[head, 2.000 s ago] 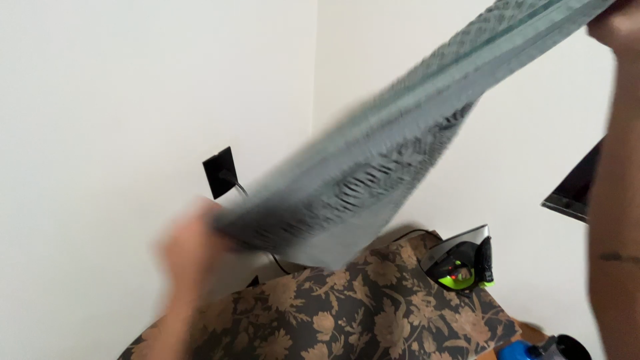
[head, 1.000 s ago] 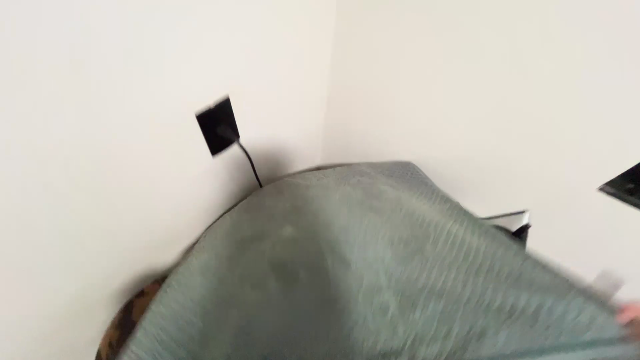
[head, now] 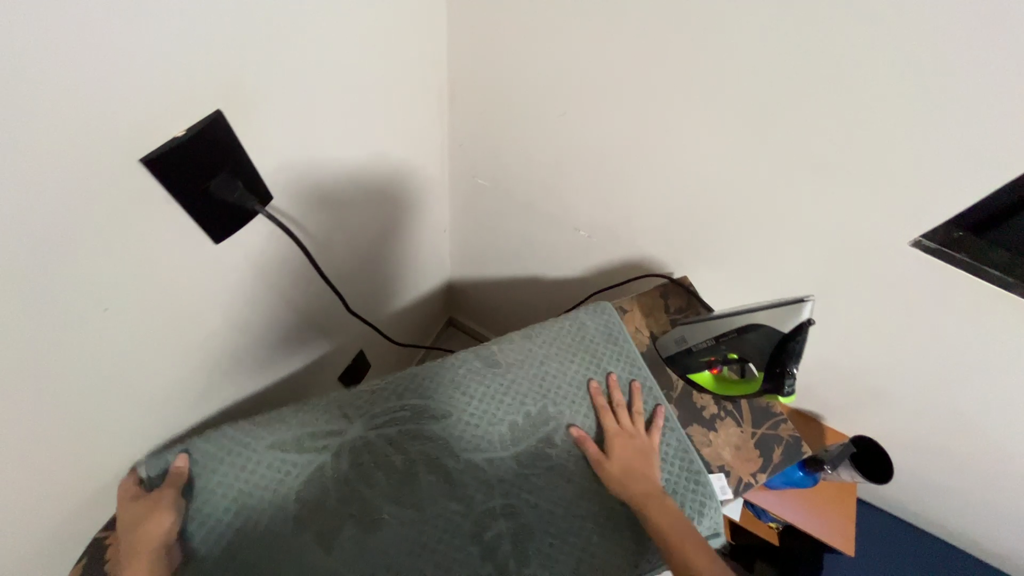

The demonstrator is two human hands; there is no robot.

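Note:
A grey-green patterned cloth point(head: 384, 480) lies spread over an ironing board whose dark floral cover point(head: 724, 448) shows at the right end. At the cloth's left corner, my left hand point(head: 152, 512) grips the edge between thumb and fingers. My right hand point(head: 628, 448) rests flat near the right edge of the cloth, fingers spread. Beyond that edge a black and lime-green clothes iron point(head: 740, 352) rests on the board's end, its metal soleplate turned toward the wall and a small red light showing. A white tag point(head: 720, 486) sticks out from the cloth's right edge.
A black cord point(head: 320, 272) runs from a black wall socket point(head: 210, 178) down behind the board. Right of the board, a blue bottle point(head: 796, 475) and a black cup-like container point(head: 870, 461) stand by an orange-brown surface point(head: 816, 512). A black-edged recess point(head: 980, 236) is at far right.
The cloth, held up in the air between both hands two seconds ago, now lies over the board. My right hand has come down onto it. The iron is in full view again.

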